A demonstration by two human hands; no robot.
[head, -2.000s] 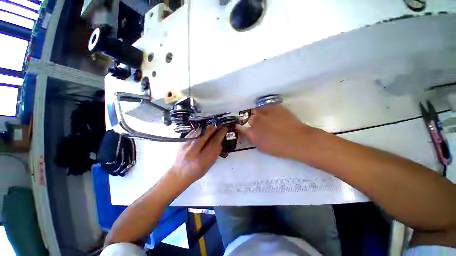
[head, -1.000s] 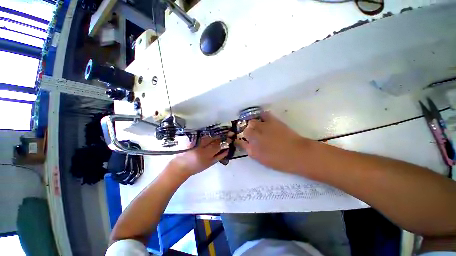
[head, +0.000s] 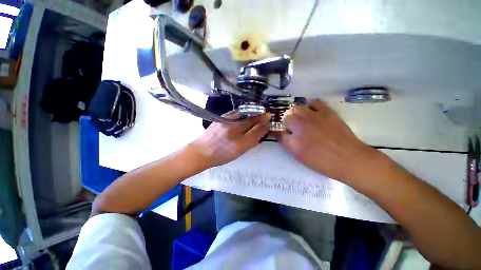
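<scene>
A black workpiece (head: pixel 213 109) lies under the sewing machine head, left of the tension discs (head: pixel 252 87), mostly hidden behind metal parts and my fingers. My left hand (head: pixel 234 138) lies over its near side, fingertips at the needle area, which is hidden. My right hand (head: pixel 316 132) is just right of it with fingers curled in near the coiled spring (head: pixel 277 112). Whether the right fingers pinch the fabric cannot be made out. The rounded black stack with pale edges (head: pixel 112 108) lies at the table's left.
A large bright metal loop (head: pixel 163 68) projects over my left hand. A round metal dial (head: pixel 367 95) is on the arm front. Snips with pink-red handles (head: pixel 472 174) lie at the far right. A blue bin (head: pixel 95 158) and dark pieces (head: pixel 74 79) are at the left.
The view has moved in closer and shifted, so the machine head looks larger. A black piece now shows left of the tension discs. Both hands remain together at the needle area.
</scene>
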